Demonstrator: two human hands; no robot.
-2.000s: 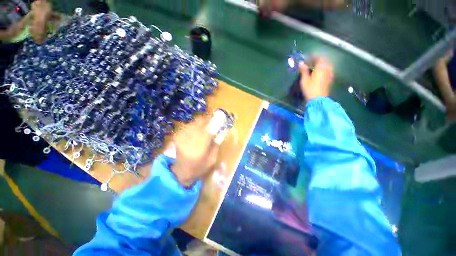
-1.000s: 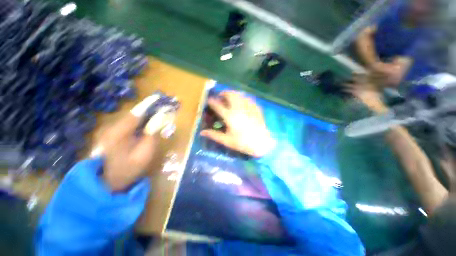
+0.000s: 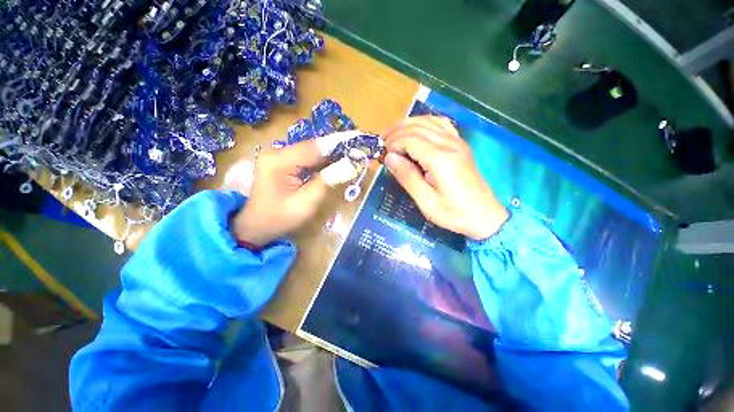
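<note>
My left hand [image 3: 282,189], with white wraps on the thumb and a finger, holds a small blue circuit board [image 3: 360,148] over the border of the tan board [image 3: 374,76] and the glossy mat [image 3: 451,282]. A round white end piece [image 3: 352,192] hangs from it on a thin wire. More linked blue boards [image 3: 324,118] lie just behind my left fingers. My right hand [image 3: 443,173] pinches at the board's right end; a tiny reddish-dark part shows at the fingertips, and the exact grip is partly hidden.
A large heap of wired boards [image 3: 105,96] covers the left side, with round ends hanging over its lower edge. Black housings [image 3: 604,100] with wired pieces stand on the green surface [image 3: 451,48] at upper right. A pale bar [image 3: 708,238] juts in at right.
My right hand has moved from the green surface back over the mat to meet my left hand at the board. The view has shifted, and the person opposite is mostly out of view.
</note>
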